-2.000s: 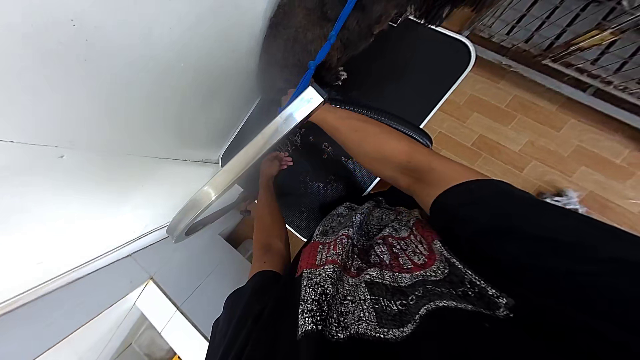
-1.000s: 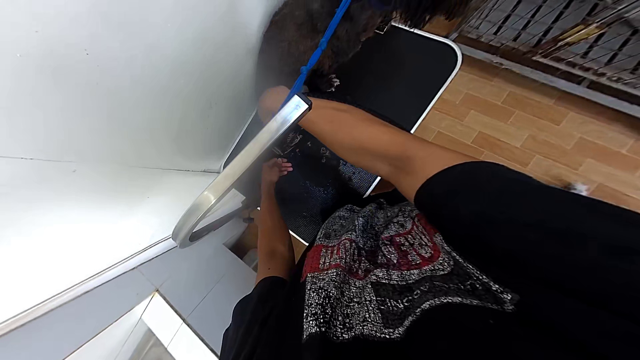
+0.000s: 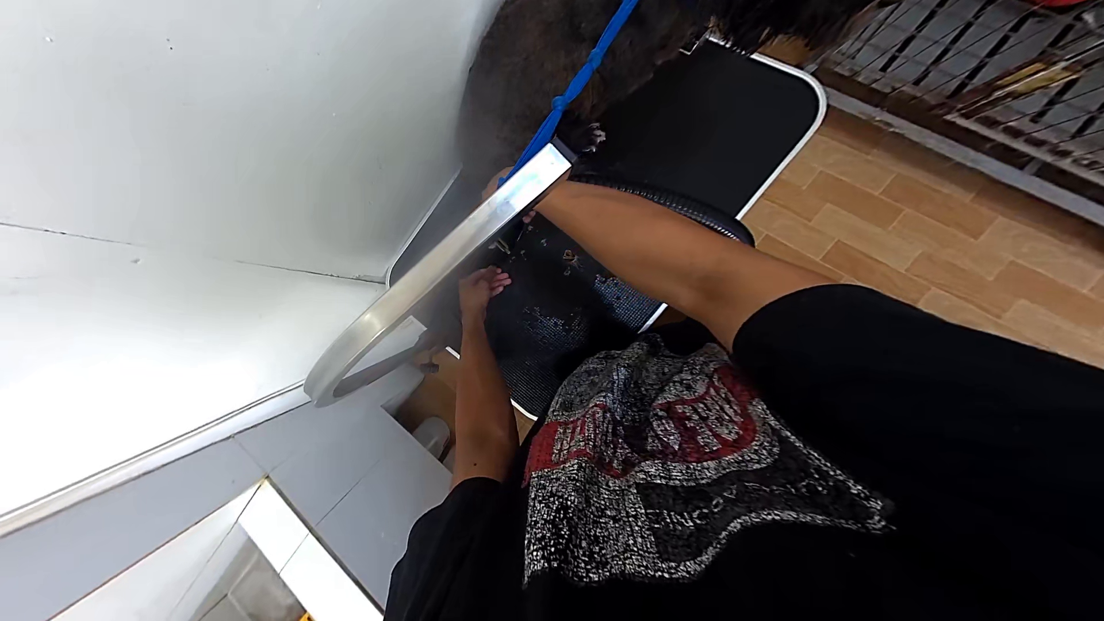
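Observation:
My left hand is over the black textured top of a grooming table, fingers loosely extended and palm partly visible; nothing shows in it. My right hand is mostly hidden behind the end of a curved metal arm, so what it holds cannot be told. A blue cord with knots runs up from the arm's end. Beside it, at the top, is a dark-furred animal, with a paw on the table. A black ribbed hose passes behind my right forearm. Hair clippings lie on the table.
A white wall borders the table on the left. Metal cage bars stand at the upper right, above a tan tiled floor. A grey tiled surface with a white-edged recess is at the lower left.

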